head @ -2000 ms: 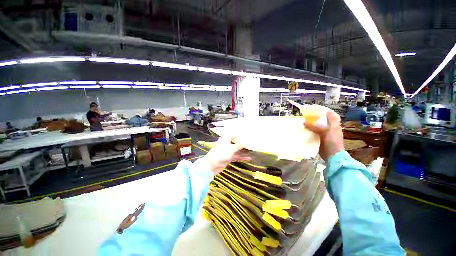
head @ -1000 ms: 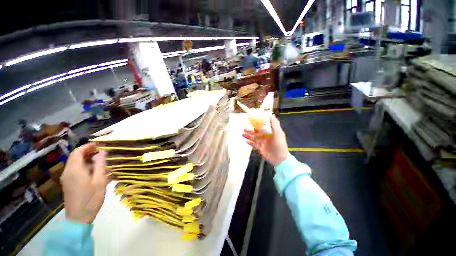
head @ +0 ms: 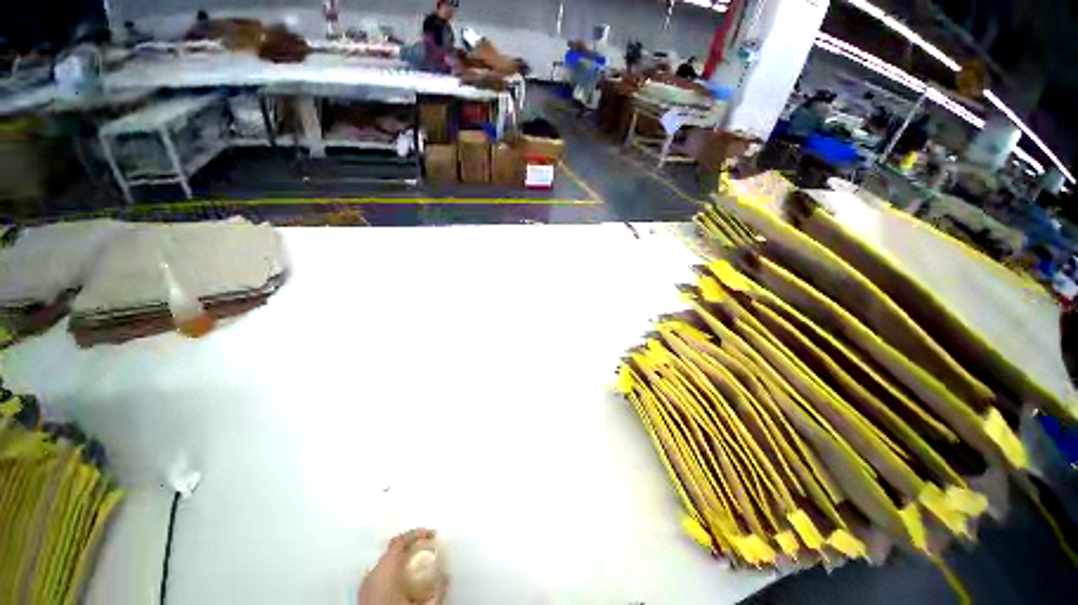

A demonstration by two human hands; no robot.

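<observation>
A single hand, which looks like my right hand (head: 384,577), shows small at the bottom edge, cut off by it. Its fingers curl round a pale, rounded thing (head: 422,570) that looks like the end of the glue bottle; the rest is hidden. My left hand is out of the picture. A tall fanned stack of grey-brown panels with yellow edges (head: 768,402) leans on the right of the white table (head: 414,343). Its yellow tabs stick out at the lower ends. No hand touches it.
A low pile of grey pieces (head: 195,266) lies at the far left, a small bottle with orange-brown liquid (head: 189,310) in front. More yellow-edged pieces (head: 47,514) stand at the near left. A dark cord (head: 171,544) lies nearby. Cartons (head: 473,156) and a person (head: 439,36) are beyond.
The view has swung left and down, so the stack is now at the right. My left hand has left the stack and the picture. The hand with the bottle now shows low at the bottom edge.
</observation>
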